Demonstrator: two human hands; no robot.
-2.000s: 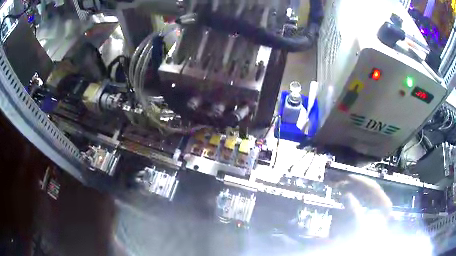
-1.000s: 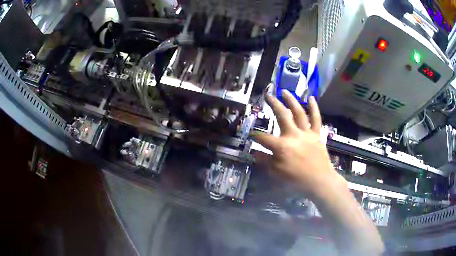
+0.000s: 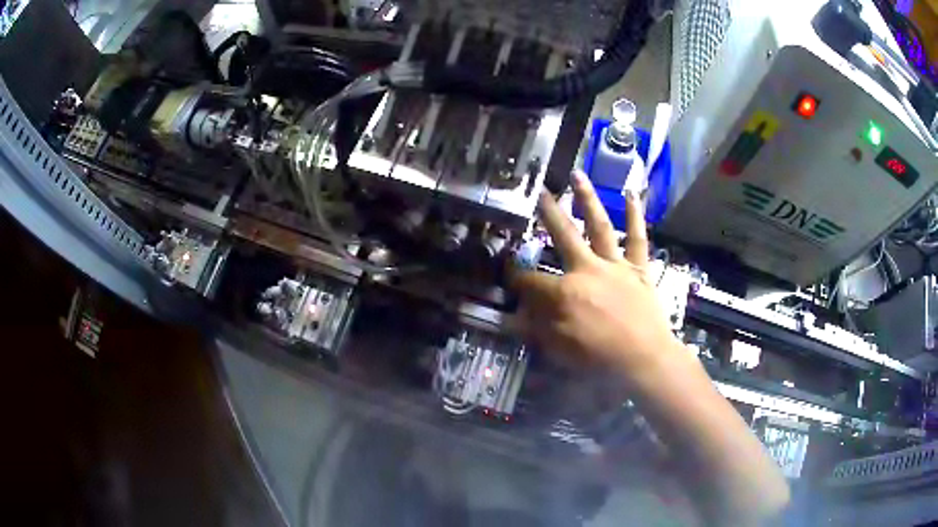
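My right hand (image 3: pixel 597 309) is bare and reaches in from the lower right over the conveyor track (image 3: pixel 813 335), fingers spread and pointing away from me. It holds nothing that I can see. It covers the part of the track right of the multi-head tooling station (image 3: pixel 453 154). The thumb side is near the tooling's lower right corner; I cannot tell whether it touches anything. Silver pneumatic units (image 3: pixel 481 373) stand along the near edge of the track. My left hand is not in view.
The pale DN unit (image 3: pixel 802 165) with red and green lamps stands at the right. Beside it a blue bin (image 3: pixel 658 175) holds a clear-white bottle (image 3: pixel 616 154). Black hose (image 3: pixel 576 88) and clear tubes (image 3: pixel 309 154) hang around the tooling. A curved metal frame edge (image 3: pixel 62 175) runs along the left.
Two seconds ago only a blurred, glaring shape showed at the lower right; my right hand now reaches over the track. Since one second ago it has barely moved. The brass-coloured blocks no longer show.
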